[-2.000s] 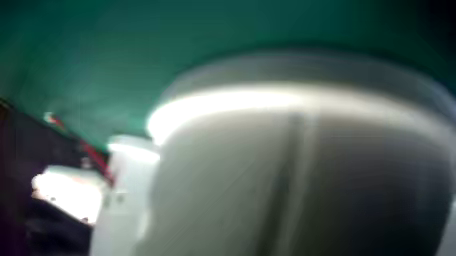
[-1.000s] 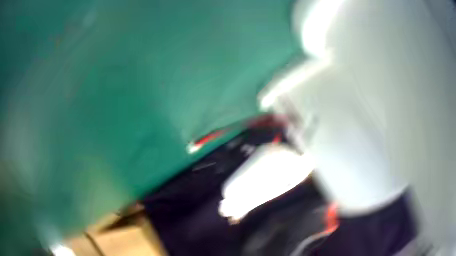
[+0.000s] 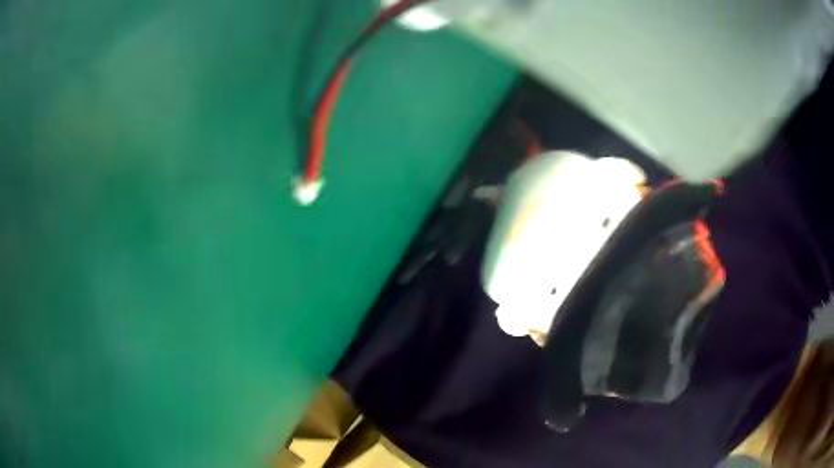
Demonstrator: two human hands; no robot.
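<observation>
A large pale white plastic part, very close to the camera and blurred, fills the upper right; its outline is cut off by the frame's edge. A red and black wire hangs from beside it and ends in a small white connector over the green surface. A glaring white shape, too overexposed to name, shows against a dark area right of centre. Neither my left hand nor my right hand can be made out.
A green surface covers the left side, with a slanting edge. Beyond it is a dark, cloth-like area with a grey shiny shape and red streaks. Brown cardboard shows at the bottom; a brown streaked patch is at lower right.
The view has swung and shifted. The pale part has moved to the upper right, the wire and connector show more clearly, and the glaring white shape is farther right and higher.
</observation>
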